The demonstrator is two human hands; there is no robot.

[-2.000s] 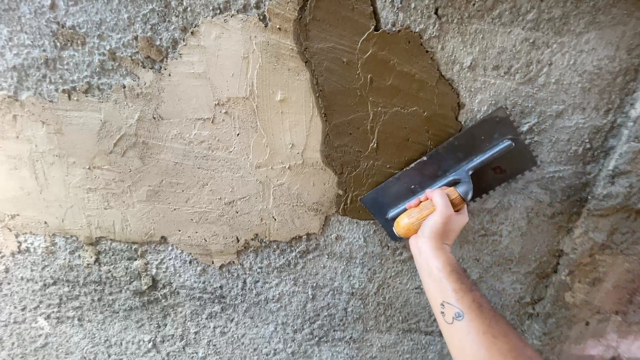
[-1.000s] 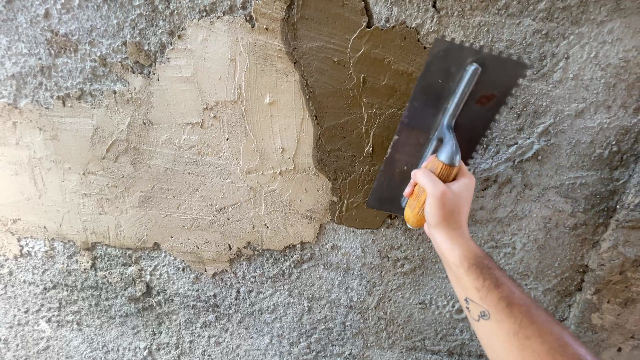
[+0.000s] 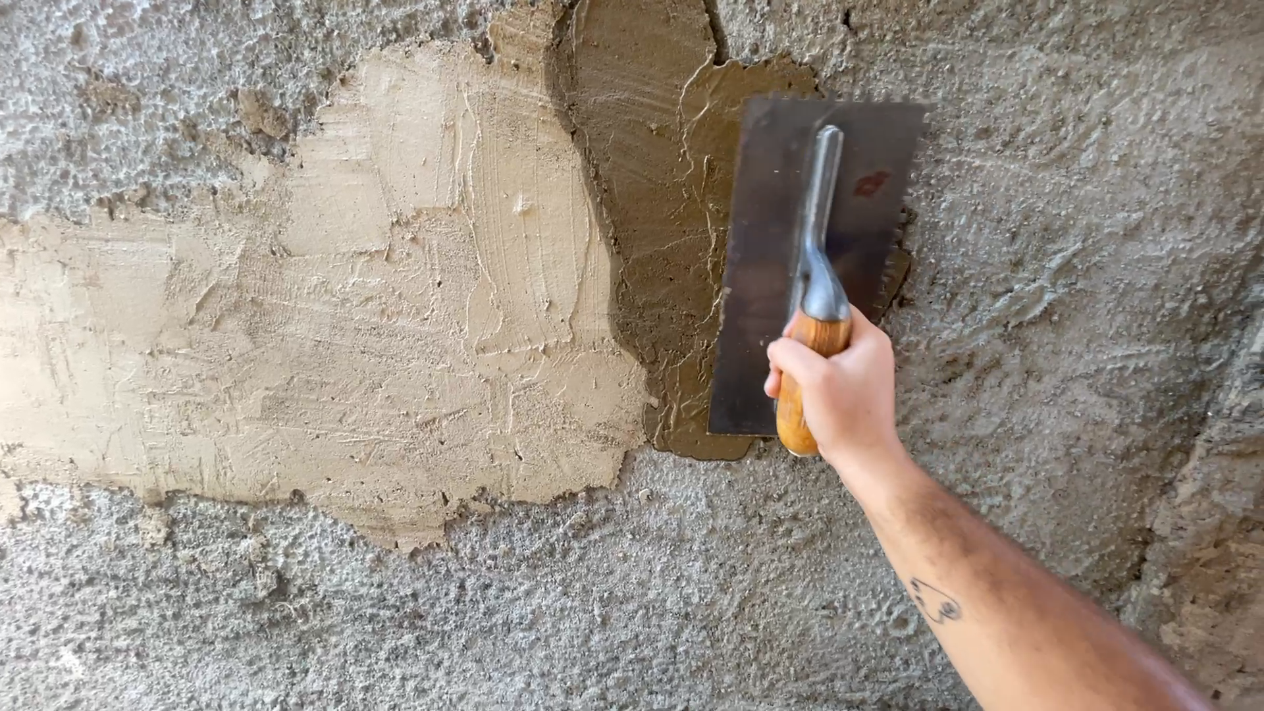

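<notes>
My right hand is closed around the wooden handle of a notched plastering trowel. The steel blade stands almost upright against the wall, its toothed edge to the right and its straight edge to the left. It covers part of a patch of dark, wet plaster, which shows to its left, above it, below it and a little at its right. A broad area of lighter, drier plaster adjoins the dark patch on the left. My left hand is not in view.
Rough grey wall surrounds the plaster above, below and to the right. Lumps stick out of the wall at the upper left. A brownish, uneven part of the wall lies at the lower right edge.
The trowel has turned from a slant, with its far end toward the upper right, to nearly upright. My right hand has stayed on its handle, and the blade now covers more of the dark patch's right side.
</notes>
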